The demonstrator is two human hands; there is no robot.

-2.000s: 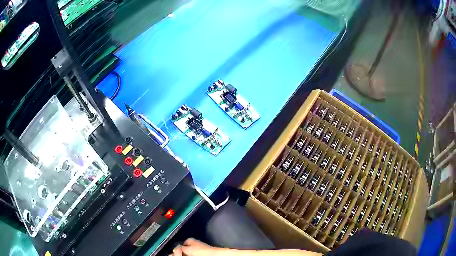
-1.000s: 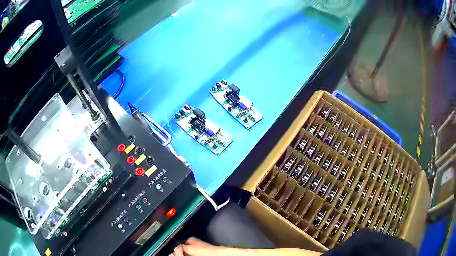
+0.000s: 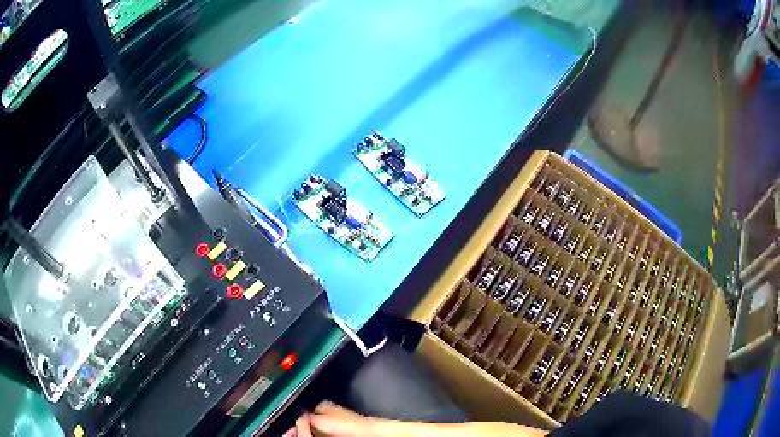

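Observation:
Two circuit boards lie apart on the blue mat, one nearer the fixture and one farther right. The black test fixture stands at the left with its clear cover over the bed and a red light lit at its front. My right hand is at the bottom edge, in front of the fixture, partly cut off; whether it holds anything is hidden. My left hand is out of the picture. The open carton at the right holds many boards upright in its cardboard cells; several cells near its left corner are empty.
The blue mat stretches away from me. A white cable runs along the fixture's side and the mat edge. A blue crate shows behind the carton. My dark sleeve overlaps the carton's near side. Yellow-black floor tape runs at the far right.

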